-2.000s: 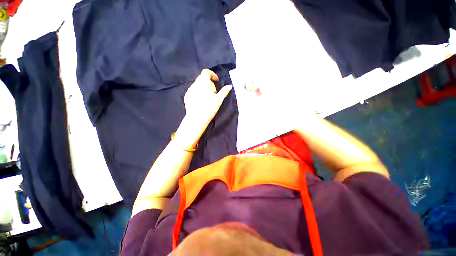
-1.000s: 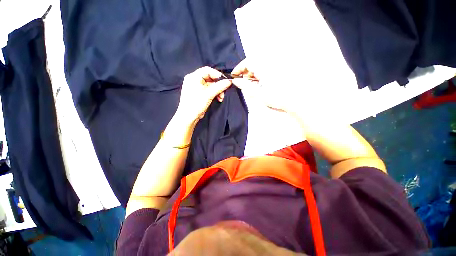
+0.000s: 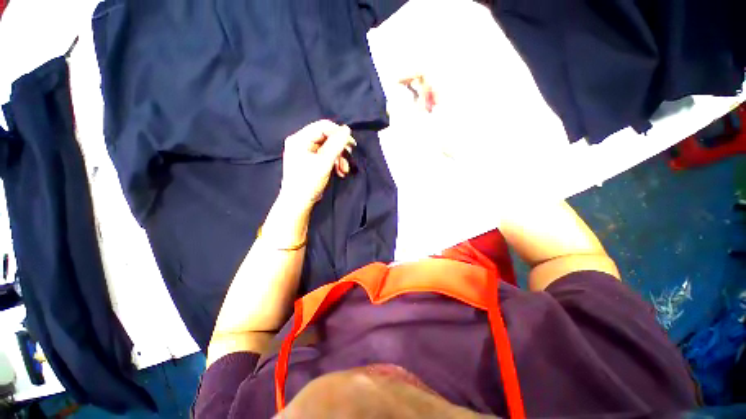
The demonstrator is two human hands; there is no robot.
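A large navy garment lies spread on the white-topped table, its lower part reaching to my apron. My left hand rests over the garment near its right edge, thumb and fingertips pinched together at a fold; whether cloth or thread is between them cannot be told. My right hand is over the white table to the right of the garment, off the cloth. It is washed out against the white, with only reddish fingertips clear; any tool in it cannot be made out.
A narrow navy garment lies at the left. Another navy garment lies at the upper right. A dark item is at the table's left end. A red object stands beyond the white table's right edge.
My right hand has moved from the cloth edge beside my left hand up and to the right, apart from it. My left hand has shifted slightly left and stays pinched.
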